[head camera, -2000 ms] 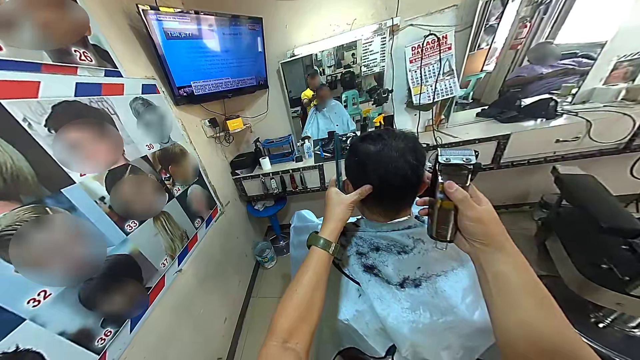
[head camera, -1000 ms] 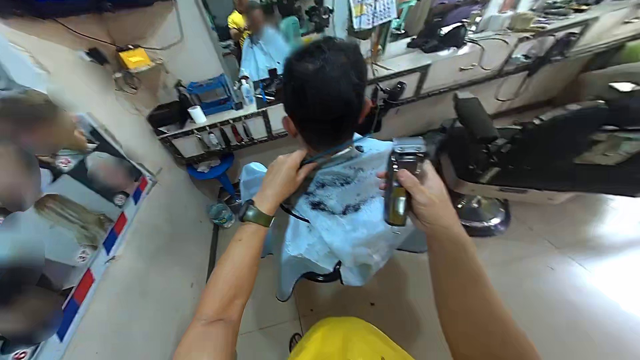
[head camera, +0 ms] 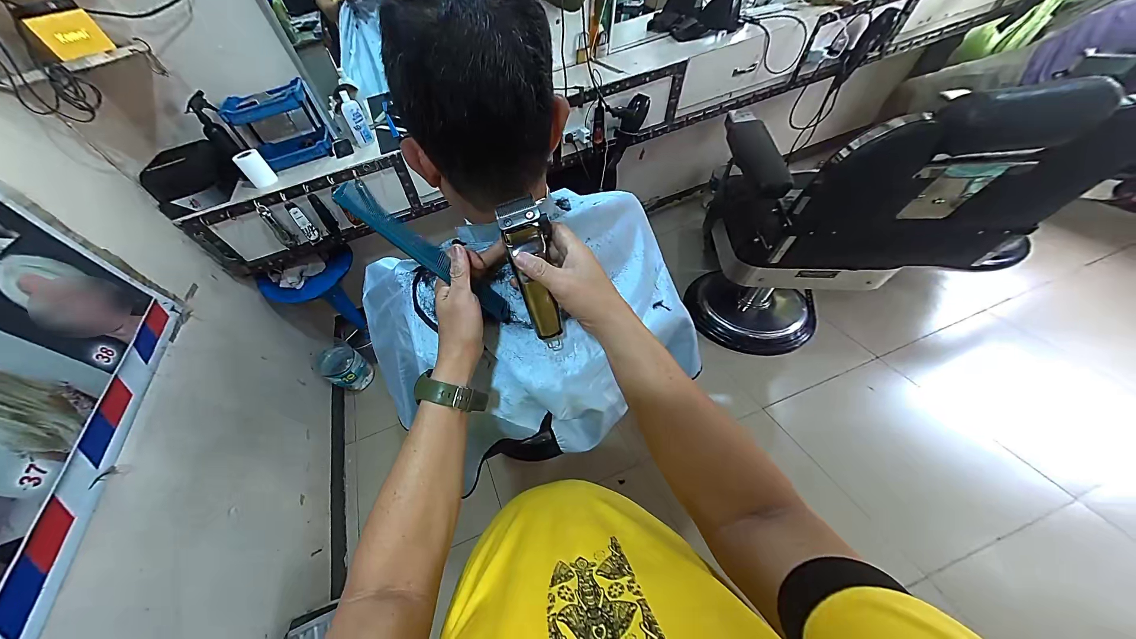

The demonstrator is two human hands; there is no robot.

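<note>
A seated person's head (head camera: 470,89), dark-haired and seen from behind, rises above a light blue barber cape (head camera: 532,364) strewn with cut hair. My left hand (head camera: 461,302), with a green watch at the wrist, holds a blue comb (head camera: 390,229) that slants up to the left beside the neck. In my right hand (head camera: 572,275) is a gold and black hair clipper (head camera: 532,288), its metal blade end up, near the nape. Whether the blade touches hair cannot be told. The two hands are close together, behind the person's neck.
A black barber chair (head camera: 887,186) stands at right. Ahead runs a counter (head camera: 657,98) with cords and bottles. On the left are a wall with a poster (head camera: 98,426), a blue stool (head camera: 311,284) and a plastic jar (head camera: 344,366) on the floor.
My right hand has brought the clipper in from the right, close to my left hand and the nape. The comb now points up to the left. The view has tilted down since two seconds ago.
</note>
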